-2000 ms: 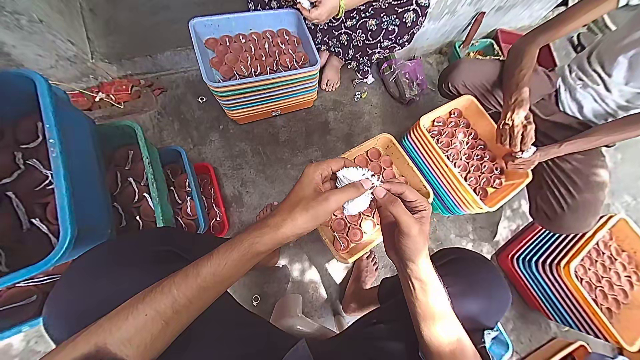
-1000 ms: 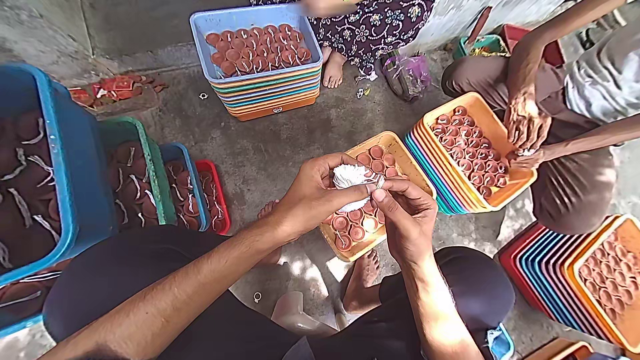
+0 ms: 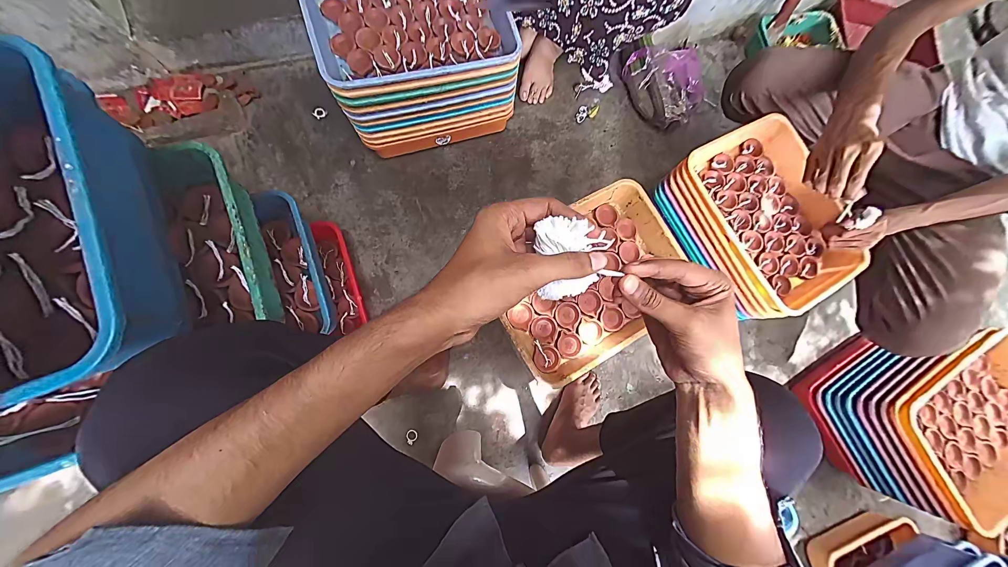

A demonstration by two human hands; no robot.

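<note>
My left hand (image 3: 504,264) holds a bundle of white cotton wicks (image 3: 563,244) above an orange plastic tray (image 3: 579,370). Between the thumb and forefinger of my right hand (image 3: 685,307) is the end of a single white wick (image 3: 610,273), whose other end meets my left thumb. Rows of small round clay lamps (image 3: 565,313) fill much of the tray below. One lamp near the tray's lower left corner (image 3: 546,358) has a white wick in it; my hands hide some of the others.
Stacked trays of wicked clay lamps stand ahead (image 3: 429,94) and at right (image 3: 693,236), where a co-worker's hands (image 3: 850,165) are busy. More stacked trays (image 3: 882,417) stand lower right. Blue (image 3: 118,236), green (image 3: 236,236) and red (image 3: 346,268) tubs line the left. Another person's foot (image 3: 539,71) is ahead.
My hands stay over the tray, with the wick bundle still in my left hand. The co-worker's upper hand has shifted slightly away from the lower one.
</note>
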